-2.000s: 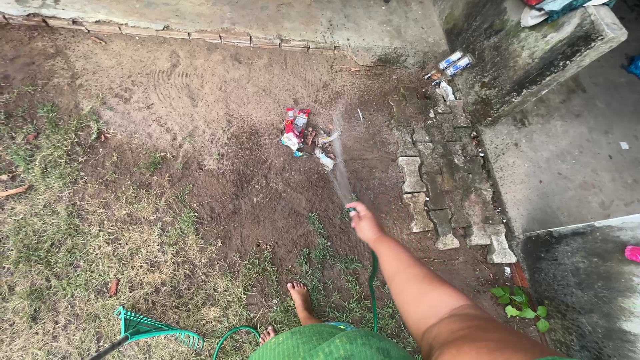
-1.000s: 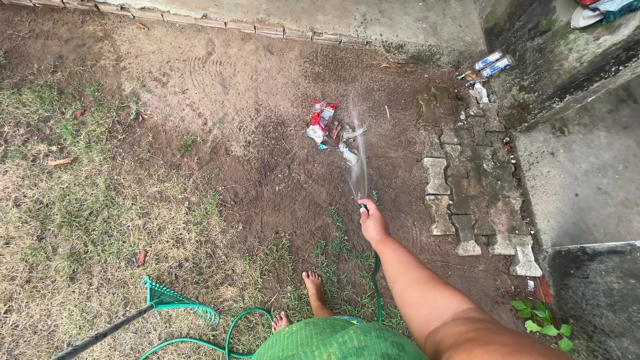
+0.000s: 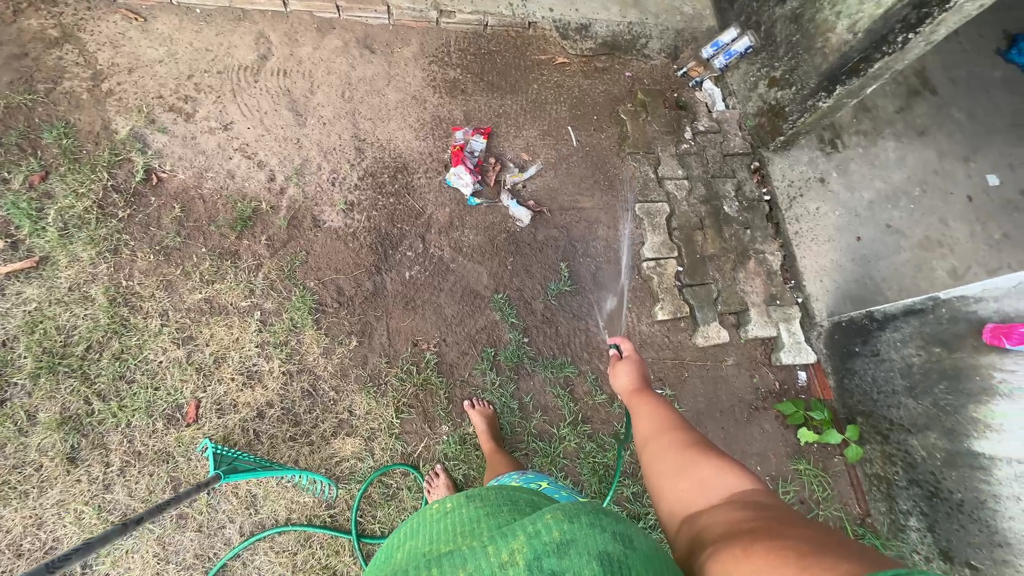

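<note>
My right hand (image 3: 629, 371) is closed around the end of a green garden hose (image 3: 621, 460), its thumb up by the outlet. Water (image 3: 621, 280) sprays from it up over the wet soil, close to the left edge of the concrete pavers (image 3: 662, 288). The hose hangs below the hand, passes behind my green shirt and lies in a loop on the grass at lower left. A small pile of crumpled wrappers (image 3: 470, 164), red, white and blue, lies on the dirt left of the spray. My left hand is outside the view.
A green plastic rake (image 3: 264, 468) with a dark handle lies at lower left. Two cans (image 3: 732, 50) lie by the mouldy concrete wall (image 3: 832, 56) at upper right. A leafy plant (image 3: 820, 428) grows at the wall's foot. My bare feet (image 3: 484, 420) are on patchy grass.
The spray has moved from beside the wrapper pile to the right, toward the pavers. My right hand still holds the hose.
</note>
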